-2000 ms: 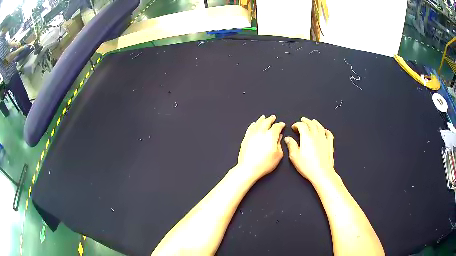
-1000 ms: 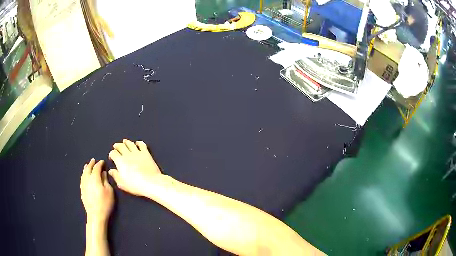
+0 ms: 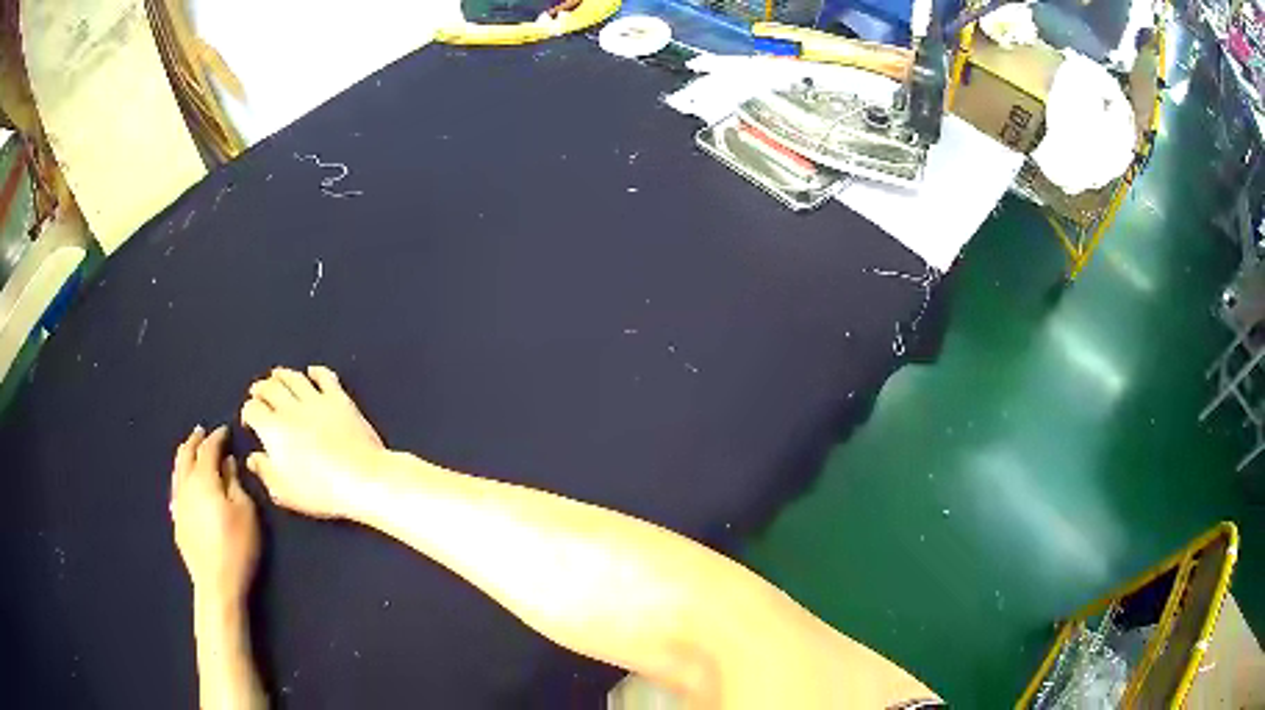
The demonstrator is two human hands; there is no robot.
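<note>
The large black pressing table cover [image 3: 555, 305] lies in front of me with pale loose threads on it. My left hand [image 3: 217, 513] rests on the cover at the lower left, fingers pointing away from me, holding nothing visible. My right hand [image 3: 312, 441] rests palm down just right of it, fingers a little spread and empty. The two hands are close together. The silver steam iron [image 3: 839, 128] sits on its wire iron rest [image 3: 777, 169] at the table's far right corner.
White cloth [image 3: 943, 208] lies under the iron. A yellow curved piece [image 3: 534, 28] and a white disc [image 3: 635, 36] are at the far edge. A yellow-framed trolley [image 3: 1200, 610] with clear plastic [image 3: 1089, 673] stands lower right. A brown box [image 3: 1002, 104] stands beyond the iron.
The view has turned to the right, bringing the iron, the corner and the green floor into sight. Both hands still rest on the cover, now at the picture's left.
</note>
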